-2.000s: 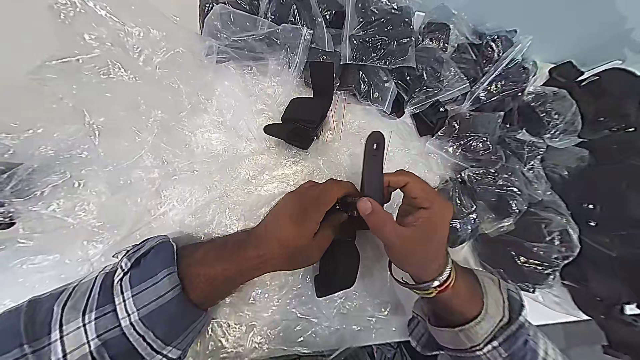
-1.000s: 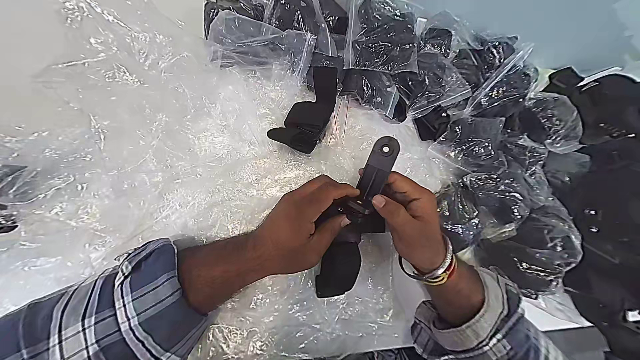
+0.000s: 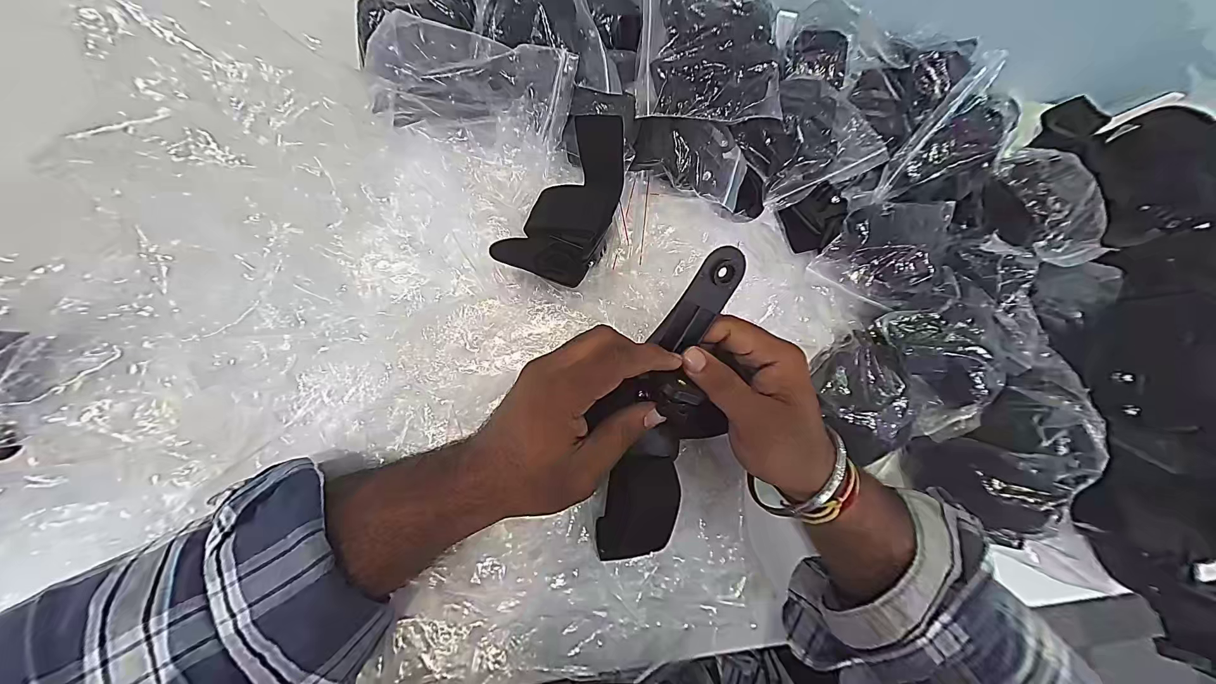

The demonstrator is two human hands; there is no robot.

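Observation:
Between my two hands is a black strap piece (image 3: 643, 503) with a flat tab (image 3: 708, 290) that has a round hole near its tip. My left hand (image 3: 570, 418) grips its left side with thumb and index finger. My right hand (image 3: 765, 404) pinches it from the right, the thumb at the base of the tab. The two thumbs are close together over a small dark fitting, partly hidden by the fingers. A wide band end hangs below my hands. Above them, a similar folded black strap piece (image 3: 570, 223) lies on the clear plastic.
Clear plastic sheeting or bags (image 3: 313, 313) spread over the left and middle. Clear bags with black items (image 3: 712, 66) are heaped along the back and right (image 3: 1007, 437). Unbagged black items (image 3: 1159, 351) lie at the far right. More dark items show at the bottom edge.
The held piece's tab has turned from upright to leaning right, and the hole in it now shows plainly. Both hands have stayed on the piece. The other strap piece lies where it was.

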